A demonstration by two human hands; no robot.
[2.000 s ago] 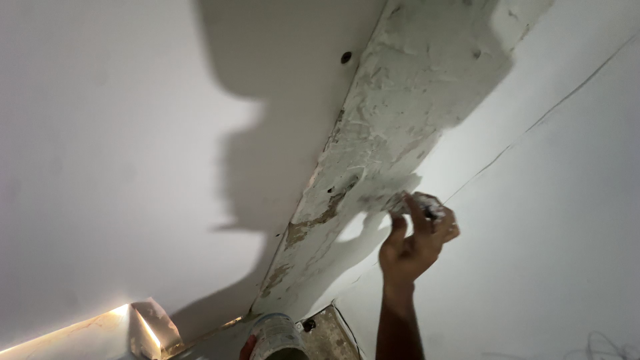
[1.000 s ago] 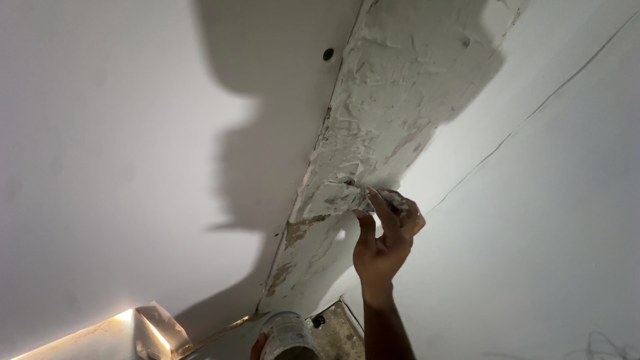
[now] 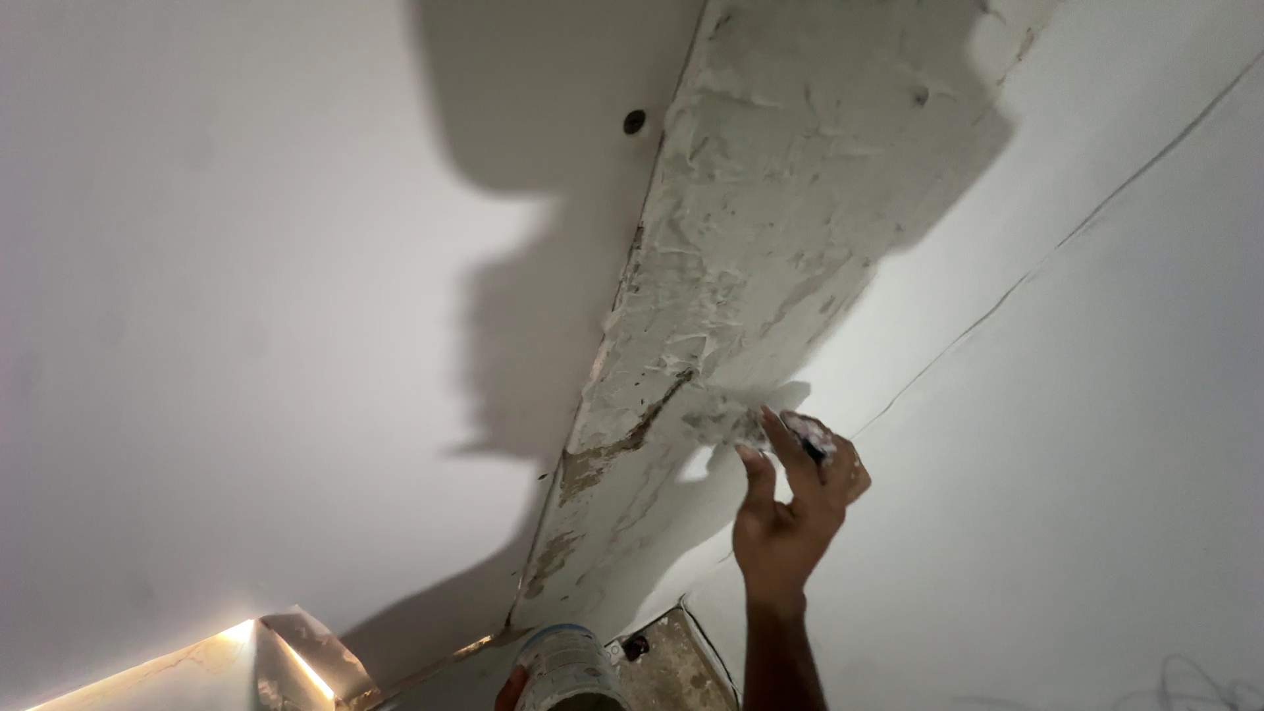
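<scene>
My right hand (image 3: 790, 504) is raised with a small putty knife (image 3: 726, 420) pinched in its fingers, its blade against the rough strip. White paste clings to the tool's handle end (image 3: 812, 439). The strip of wet, ridged filler (image 3: 780, 197) runs diagonally over the ceiling, with brown bare patches (image 3: 583, 472) toward its lower end. At the bottom edge, my left hand (image 3: 511, 688), mostly out of view, holds a round, pale tub (image 3: 571, 667) by its side.
A dark round hole (image 3: 634, 121) sits in the panel left of the strip. A thin crack (image 3: 1007, 291) crosses the surface at right. Lit cove edging (image 3: 148, 671) is at lower left, and a brownish recess (image 3: 671, 662) with a dark fitting lies beside the tub.
My right hand swept left along the strip, then back right with the putty knife. Filler now shows over part of the strip's middle that was smoother two seconds ago. The left hand still holds the tub.
</scene>
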